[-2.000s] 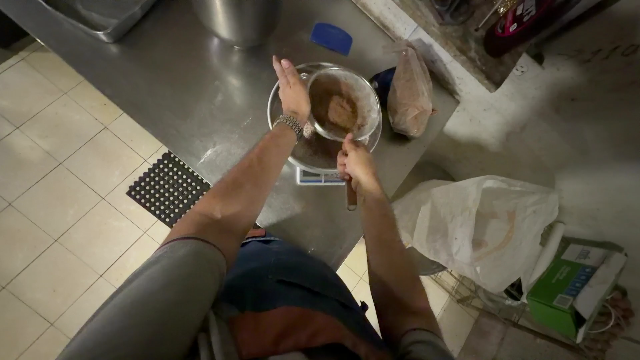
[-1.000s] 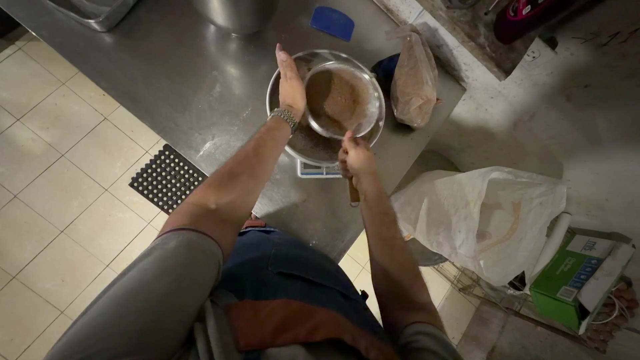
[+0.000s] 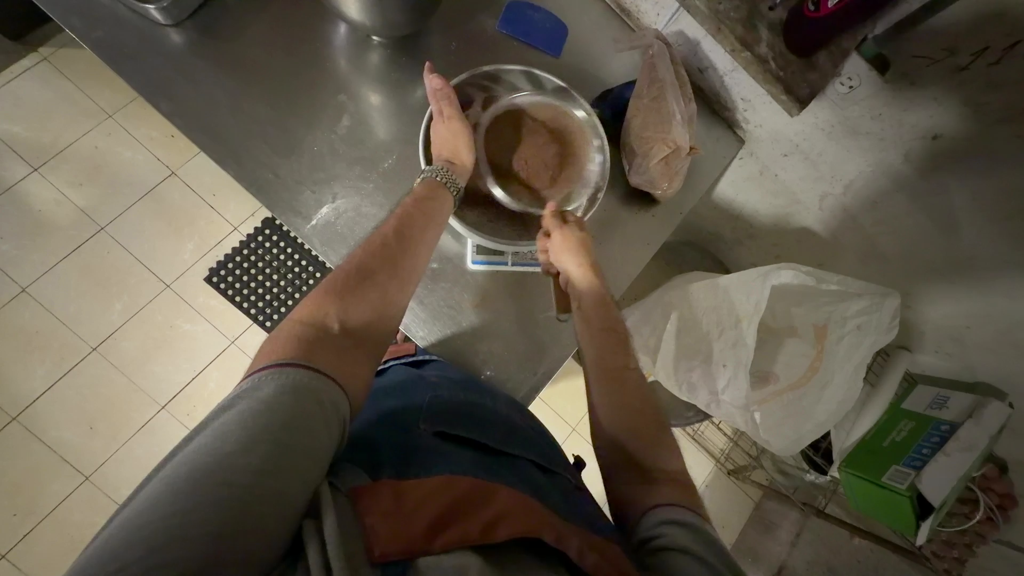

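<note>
A round sieve (image 3: 490,172) holding brown powder (image 3: 538,156) is over a wide metal bowl (image 3: 596,120). My right hand (image 3: 566,244) grips the sieve's wooden handle (image 3: 562,300), which points toward me. My left hand (image 3: 450,120), with a metal watch at the wrist, is held upright with its palm at the sieve's left side and holds nothing. Under the bowl, part of a white scale (image 3: 496,258) shows; the rest is hidden. More brown material lies in the bowl below the sieve.
A plastic bag of brown powder (image 3: 660,120) lies right of the bowl, against a dark blue object (image 3: 614,104). Behind are a blue scraper (image 3: 534,28) and a metal container (image 3: 382,16). A white plastic bag (image 3: 768,344) and green box (image 3: 900,456) stand beyond the steel table's right edge.
The powder in the sieve has shifted and its heap has changed shape. My left hand stays beside the sieve and my right hand stays on its handle.
</note>
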